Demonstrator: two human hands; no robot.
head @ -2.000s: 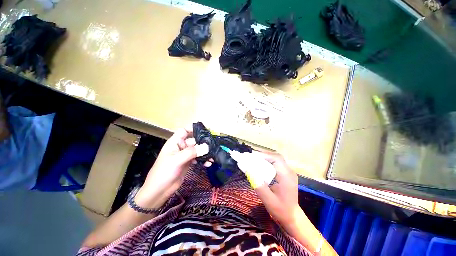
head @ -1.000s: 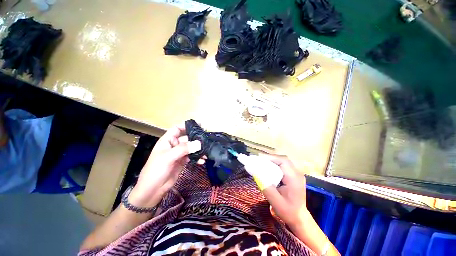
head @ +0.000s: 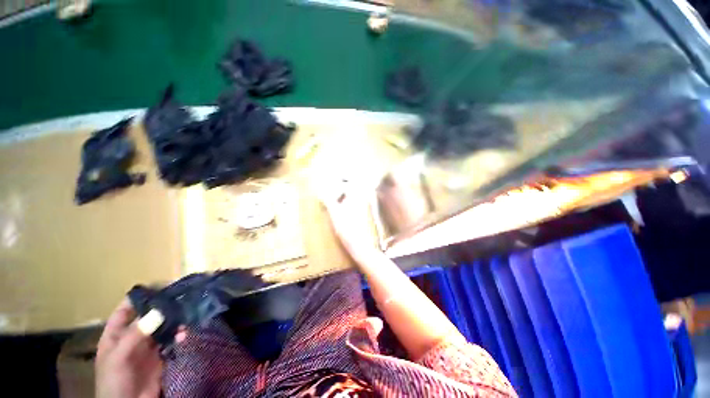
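Observation:
My left hand (head: 128, 354), with a whitish wrap on the thumb, holds a black ragged moulded piece (head: 195, 299) above my lap at the bench's front edge. My right hand (head: 336, 193) is stretched forward over the bench, left of the clear panel. It is blurred and washed out by glare, so its fingers and anything in them cannot be made out. The white glue bottle cannot be made out. A pale work board (head: 280, 237) bears a whitish round item (head: 255, 211) and small bits.
A pile of black pieces (head: 222, 144) and a single black piece (head: 107, 162) lie at the bench's back. Another black piece (head: 257, 70) is on the green conveyor (head: 335, 62). A clear panel (head: 475, 194), an orange-brown heap (head: 592, 190) and blue bins (head: 545, 303) are at right.
The view has swung right. My right hand has left the black piece and reached out over the bench; the bottle is no longer discernible. My left hand still holds the black piece.

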